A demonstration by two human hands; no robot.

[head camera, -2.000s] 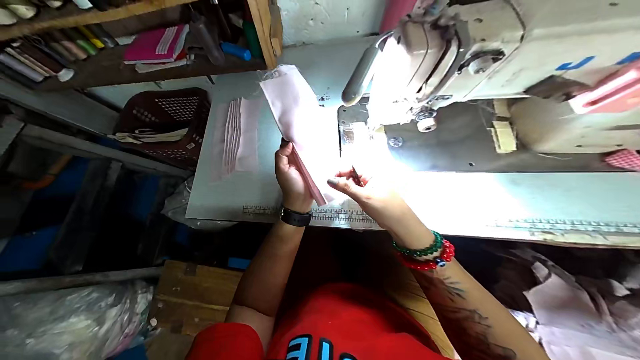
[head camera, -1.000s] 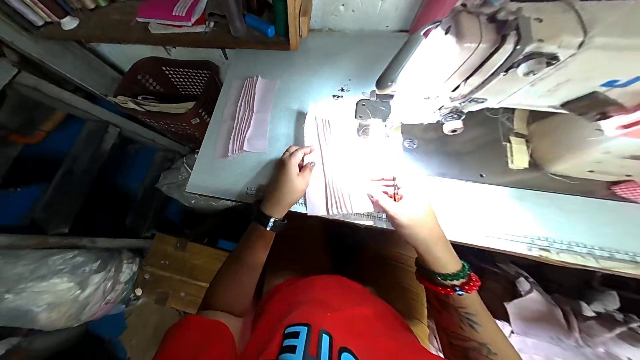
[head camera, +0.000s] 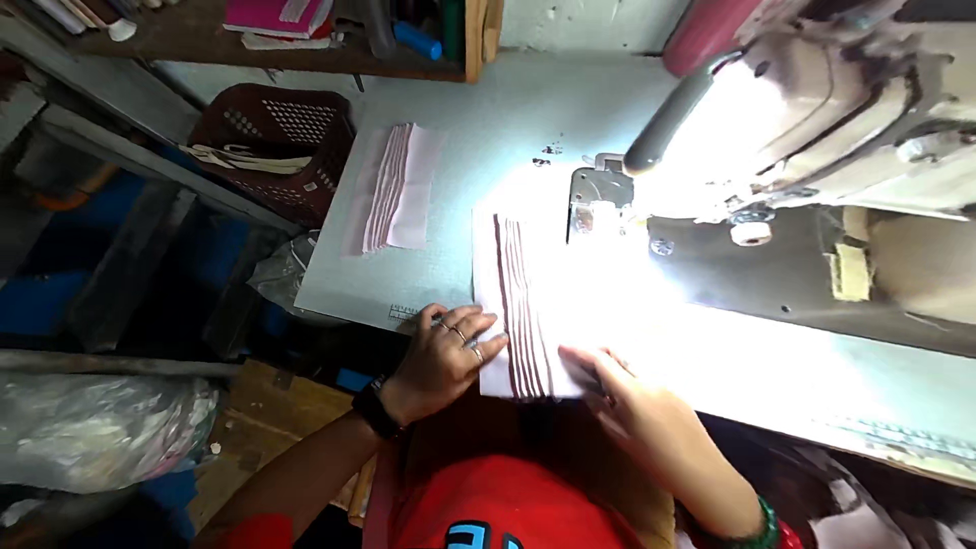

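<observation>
A pale pink pleated fabric piece (head camera: 526,328) lies flat near the front edge of the sewing table, its narrow pleats running away from me. My left hand (head camera: 450,354) rests with spread fingers on its left margin. At its lower right corner, my right hand (head camera: 625,389) has thumb and fingers close together on the fabric edge; something small and dark shows among the fingers, too unclear to name. The sewing machine's presser foot area (head camera: 598,217) is beyond the fabric, to the right, under a bright lamp. A second pleated piece (head camera: 400,187) lies at the table's left.
A maroon plastic basket (head camera: 305,126) holding pale strips stands left of the table (head camera: 457,99). Above it is a wooden shelf (head camera: 412,67) with books and spools. The sewing machine head (head camera: 831,114) fills the upper right. A clear plastic bag (head camera: 99,427) lies at lower left.
Two seconds ago the fabric was lifted and folded in my left hand; it now lies flat on the table. Since one second ago, my left hand has moved down along its left side.
</observation>
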